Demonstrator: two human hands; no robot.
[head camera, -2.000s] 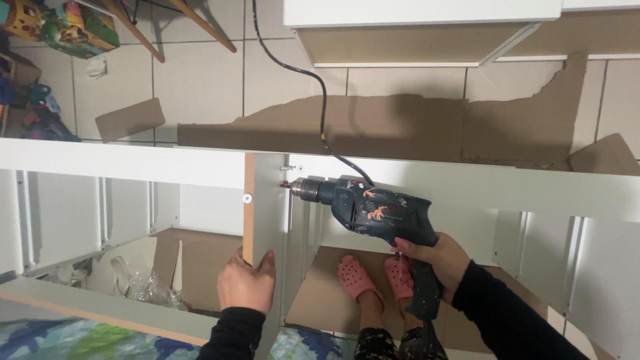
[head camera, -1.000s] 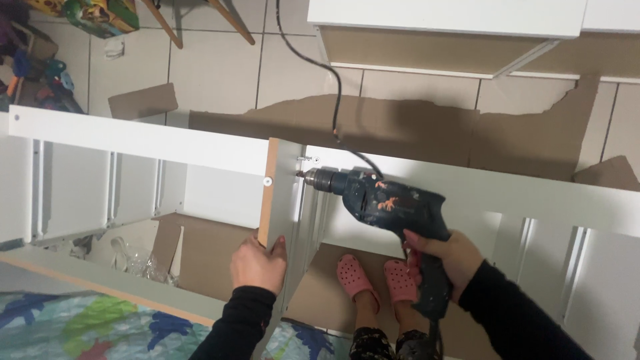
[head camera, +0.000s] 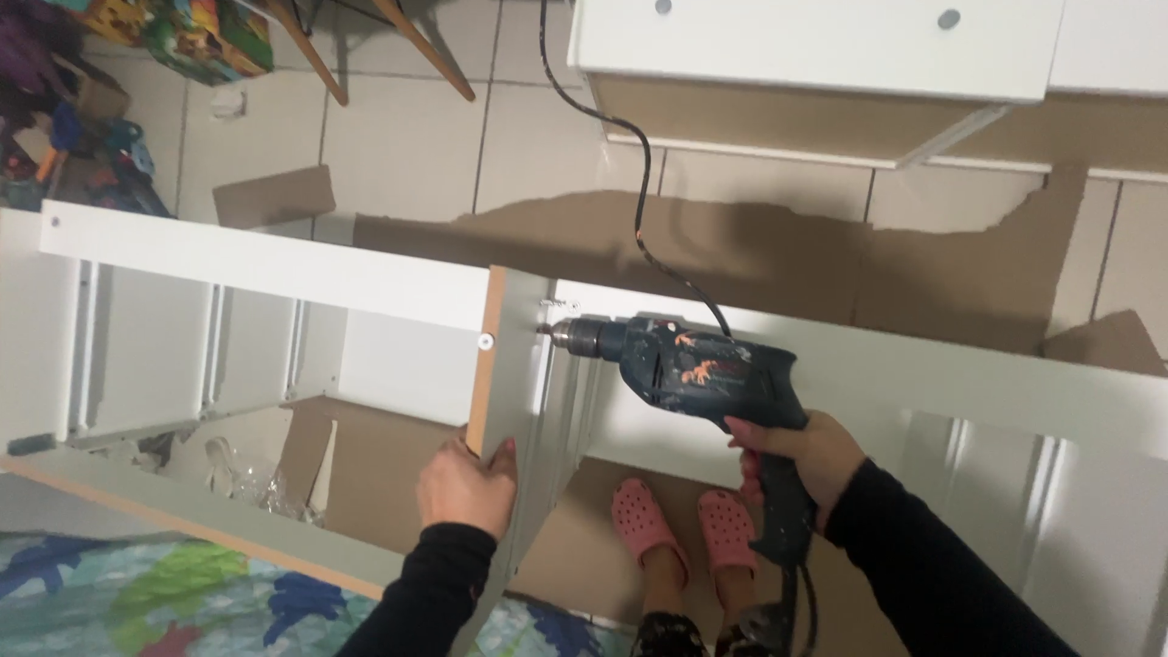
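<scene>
My right hand (head camera: 808, 456) holds the grip of a dark blue corded power drill (head camera: 712, 370), a finger at the trigger. Its chuck (head camera: 584, 338) points left, and the short bit meets or nearly meets the right face of a white divider panel (head camera: 520, 365); exact contact cannot be told. My left hand (head camera: 470, 484) grips the brown front edge of that panel, lower down. A round white fitting (head camera: 485, 341) sits on this edge. The panel stands inside a white furniture frame (head camera: 265, 265) with metal drawer rails (head camera: 212, 347) on its inner walls.
Cardboard (head camera: 748, 255) lies on the tiled floor behind the frame. A white drawer unit (head camera: 812, 46) stands at the back. The black cord (head camera: 646, 173) runs over the floor. Pink clogs (head camera: 648, 529) are on my feet inside the frame. A patterned bedspread (head camera: 210, 593) is at lower left.
The view has shifted somewhat. The drill stays against or near the divider, and my left hand keeps its hold on the panel edge.
</scene>
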